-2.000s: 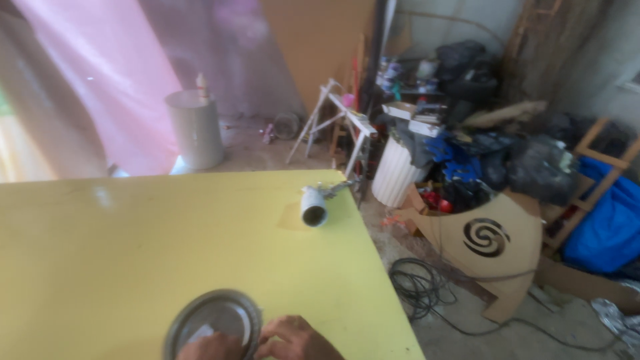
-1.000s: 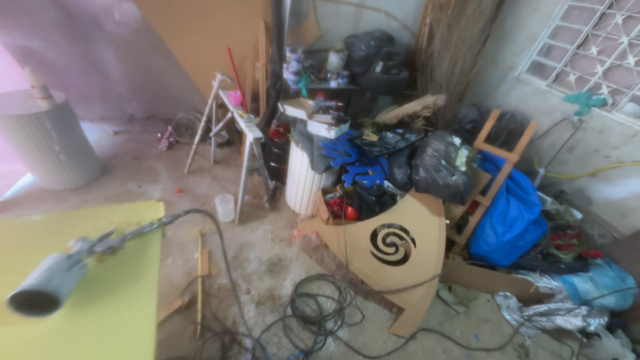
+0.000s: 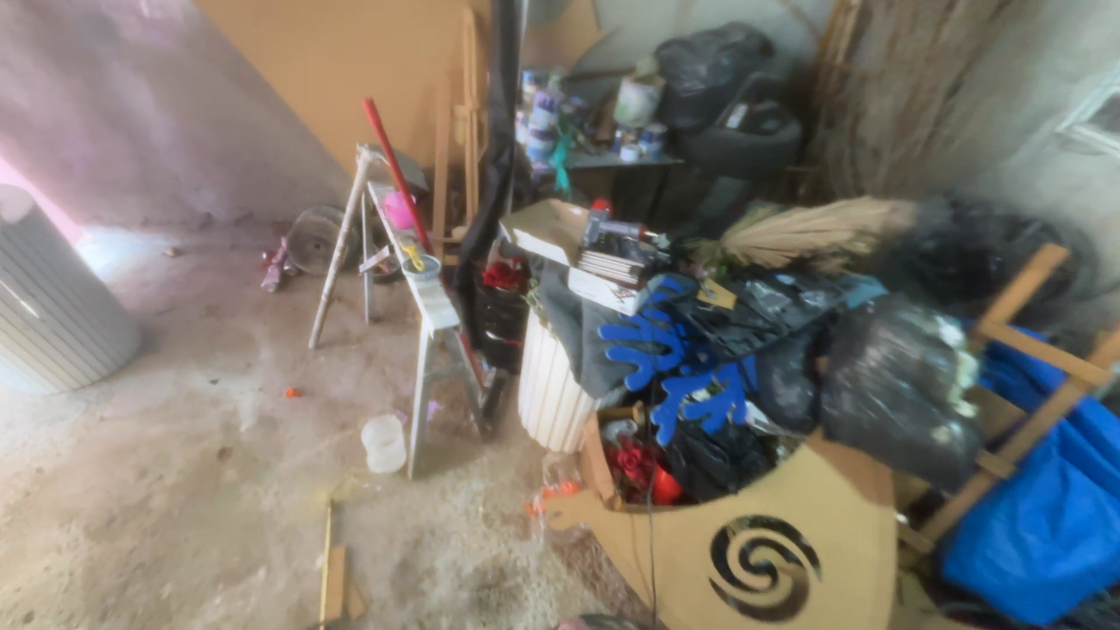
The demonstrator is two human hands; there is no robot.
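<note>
Neither my left hand nor my right hand shows in the head view now. Blue-palmed work gloves [image 3: 652, 337] lie on dark cloth and plastic over a ribbed white column [image 3: 547, 385]. Behind them a power drill [image 3: 617, 229] rests by white cardboard boxes [image 3: 604, 289]. To the left stands a paint-marked stepladder [image 3: 429, 297] with a small tub [image 3: 420, 267], a pink container [image 3: 400, 210] and a red pole [image 3: 395, 171]. A cardboard box [image 3: 599, 468] holds red artificial flowers [image 3: 634, 459]. A board with a spiral cut-out [image 3: 831, 525] leans in front.
Full black bags [image 3: 901, 385], a wooden frame [image 3: 1019, 420] and a blue tarp [image 3: 1024, 525] crowd the right side. Another ribbed column [image 3: 52, 297] stands at far left. On the concrete floor lie a translucent plastic container [image 3: 384, 444] and wood strips [image 3: 335, 582]. Paint cans [image 3: 639, 101] stand behind.
The view has swung right and nearer the clutter. The yellow tabletop, the grey tube-shaped item on it, and the round metal lid with both hands have left the view.
</note>
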